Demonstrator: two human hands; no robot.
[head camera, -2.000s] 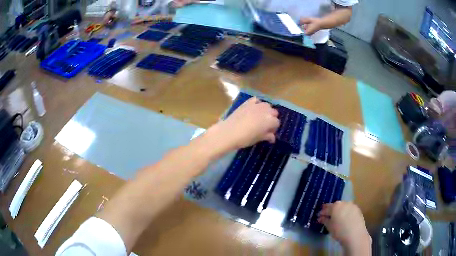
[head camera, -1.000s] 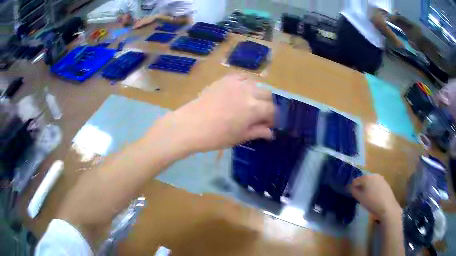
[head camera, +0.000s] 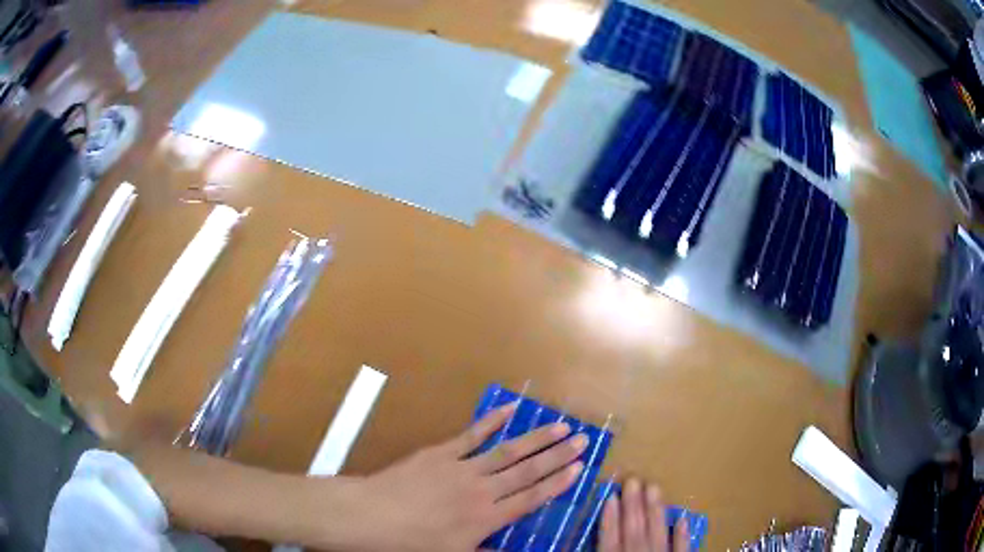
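Bright blue solar cell strings (head camera: 540, 423) with thin silver lines lie on the brown tabletop at the bottom centre. My left hand (head camera: 475, 491) lies flat over the left part of them, fingers spread, gripping nothing. My right hand (head camera: 645, 523) rests its fingertips on the cells just to the right; the bottom edge cuts it off. A gap shows between the left cells and a piece near my right fingers. The lower part of the cells is out of the picture.
Dark cell string stacks (head camera: 660, 173) lie on a grey sheet (head camera: 572, 119) at upper right. White strips (head camera: 175, 304) and long ribbon (head camera: 259, 345) lie left, another strip (head camera: 351, 421) beside my left hand. Short ribbon pieces (head camera: 793, 541), white strips (head camera: 847, 474) and a grey round container (head camera: 901, 399) are right.
Both hands have left the dark stacks and moved down to the near tabletop, onto bright blue cells. The view has tilted down; the far table and people are out of the picture.
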